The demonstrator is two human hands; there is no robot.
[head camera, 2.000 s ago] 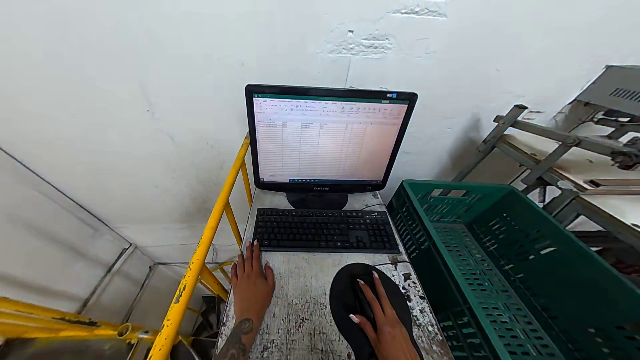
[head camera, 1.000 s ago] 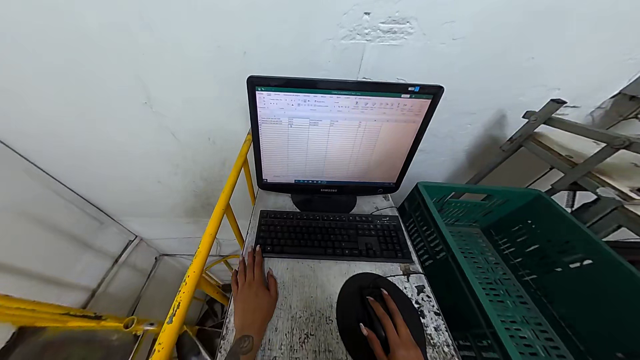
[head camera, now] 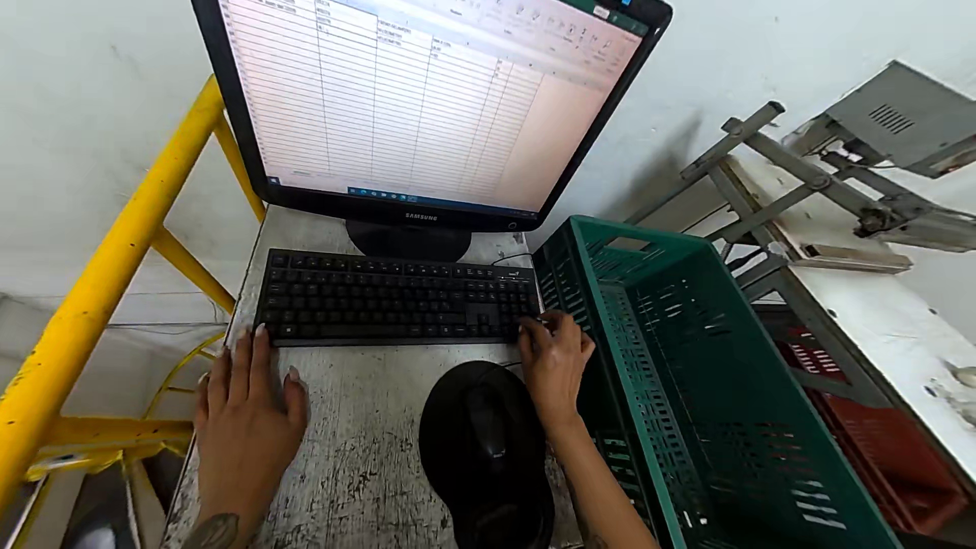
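My left hand (head camera: 248, 419) lies flat on the worn white tabletop (head camera: 358, 427), its fingertips by the lower left corner of the black keyboard (head camera: 381, 299). At the keyboard's lower right corner is my right hand (head camera: 555, 362), fingers bent over the end keys; whether it presses one is hidden. The black mouse (head camera: 486, 427) sits on a black mouse pad (head camera: 450, 435) with no hand on it. Behind the keyboard stands a Samsung monitor (head camera: 427, 99) showing a spreadsheet with a few filled rows at the top.
A green plastic crate (head camera: 732, 366) stands against the table's right side. Yellow metal railing (head camera: 114, 259) runs along the left. Farther right are a grey metal frame (head camera: 793, 175), a white work surface (head camera: 869, 320) and a red crate (head camera: 900, 457) below it. A white wall rises behind.
My right hand has left the mouse and moved up to the keyboard's right end. My left hand remains near the keyboard's left corner. The view has come closer to the table.
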